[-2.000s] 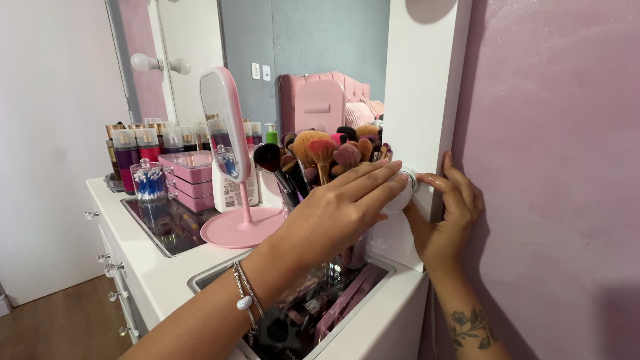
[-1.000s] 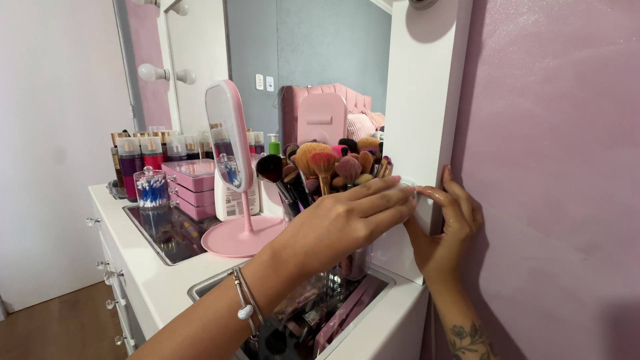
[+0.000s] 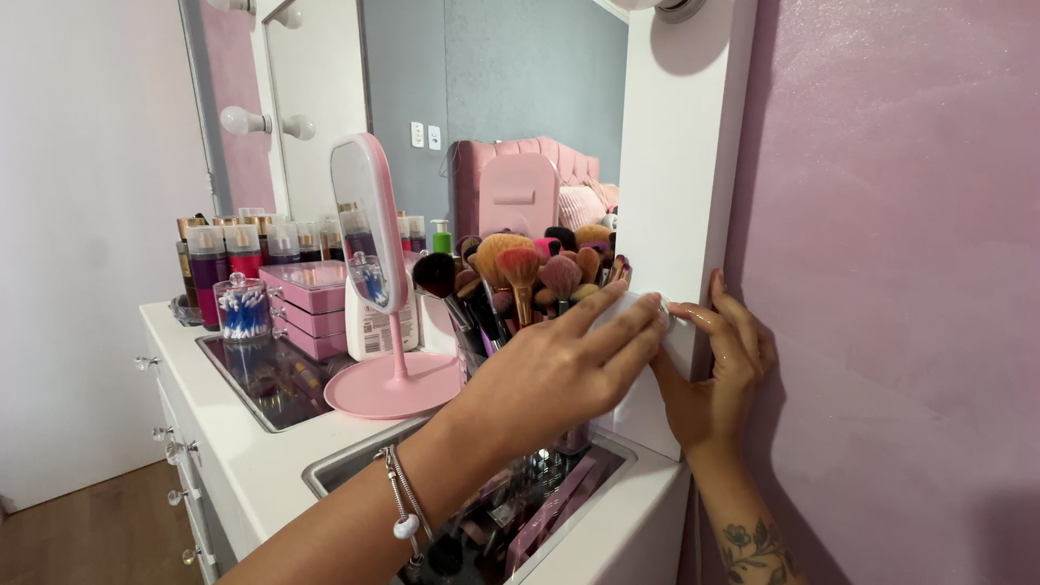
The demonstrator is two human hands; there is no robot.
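My left hand (image 3: 573, 361), with a silver bracelet at the wrist, reaches over the makeup brushes (image 3: 520, 272). Its fingers lie on a white rounded thing, apparently a globe light bulb (image 3: 621, 321), mostly hidden by the hand. From the right comes my right hand (image 3: 719, 378), the forearm tattooed with flowers. Its index fingertip touches the round base (image 3: 668, 311) of that thing, against the white mirror frame (image 3: 678, 162), and the thumb is below. The other fingers of my right hand reach round the frame's outer edge by the pink wall. Both hands' fingertips nearly meet.
A pink stand mirror (image 3: 394, 386) stands left of the brushes. Behind it are a pink drawer box (image 3: 313, 325), a jar of cotton swabs (image 3: 242, 309) and several spray bottles (image 3: 207, 272). Glass panels are set in the white vanity top (image 3: 219, 463). Another bulb (image 3: 244, 121) sits on the far frame.
My left hand's fingers have shifted a little over the white rounded thing, covering more of it than two seconds ago. My right hand stays at the frame edge.
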